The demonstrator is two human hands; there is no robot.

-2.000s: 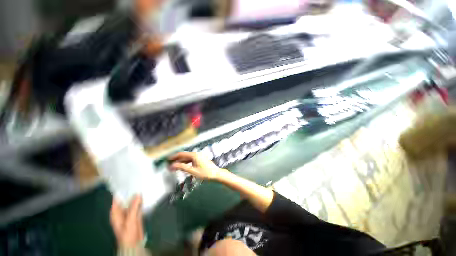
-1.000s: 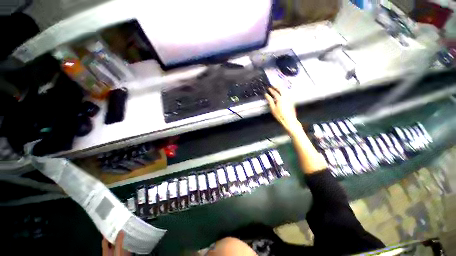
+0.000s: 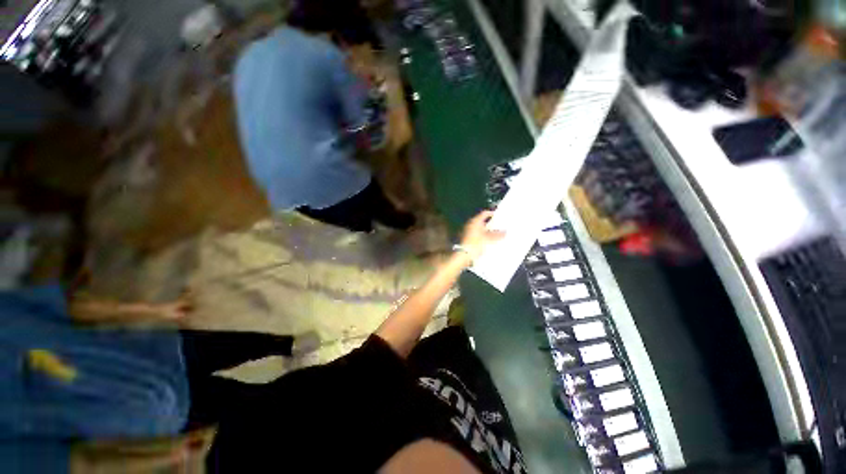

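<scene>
My left hand (image 3: pixel 475 238) is shut on the lower end of a long white printed paper strip (image 3: pixel 561 139). The strip runs up and right toward a bulky black device (image 3: pixel 691 51); its far end is blurred. Slim black packaged units (image 3: pixel 594 354) with white labels stand in a tight row on the green bench top (image 3: pixel 506 356), to the right of my left hand. The strip's lower part hangs over the far end of the row. My right hand is not in view.
A person in a light blue top (image 3: pixel 297 120) stands beyond the bench. Another in blue (image 3: pixel 102 370) is at lower left. A phone (image 3: pixel 758 139) and keyboard (image 3: pixel 816 296) lie on the white shelf. Below are a brown tray (image 3: pixel 598 218) and a red item (image 3: pixel 638 243).
The view has swung left, bringing two people into view. My left hand still holds the strip, now stretched straighter. My right hand, earlier at the keyboard's right end, has left the picture.
</scene>
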